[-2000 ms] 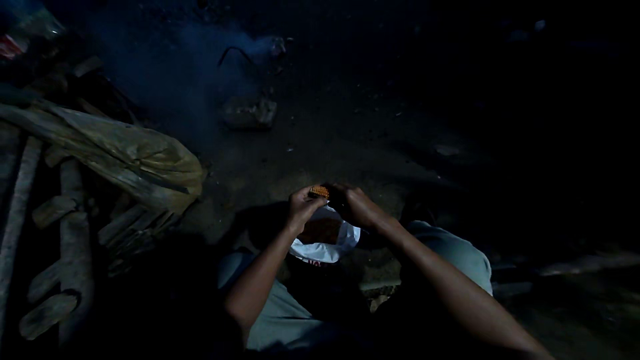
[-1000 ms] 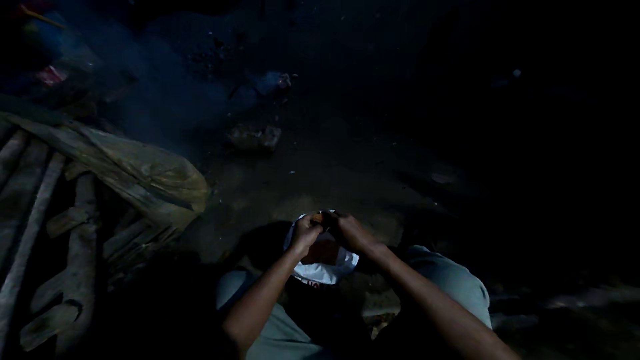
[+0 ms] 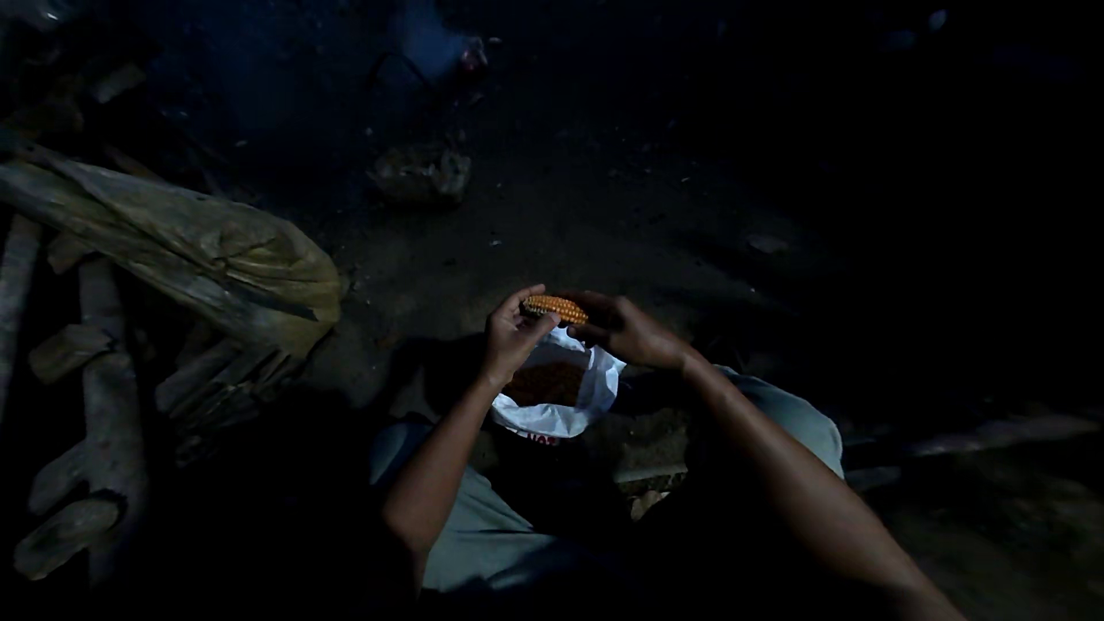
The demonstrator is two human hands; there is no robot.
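Observation:
An orange ear of dried corn (image 3: 556, 308) lies level between my two hands, above an opened white woven sack (image 3: 552, 420). My left hand (image 3: 515, 335) grips its left end, the thumb underneath and the fingers behind. At the right end, my right hand (image 3: 634, 332) closes its fingers on the same ear. Dark reddish loose matter, probably corn kernels (image 3: 548, 382), fills the bottom of the sack. The sack stands between my knees, its rim rolled outward, with red lettering on its front side.
To the left are stacked logs and split firewood (image 3: 112, 405), partly covered by a yellowish-brown sheet (image 3: 250, 259). A rough block or stone (image 3: 421, 175) sits on the dark dirt floor ahead. Smoke (image 3: 431, 39) drifts beyond it. The right side is very dark.
My hands have lifted slightly off the sack's mouth since one second ago, and the corn ear, mostly hidden then, now shows along its length.

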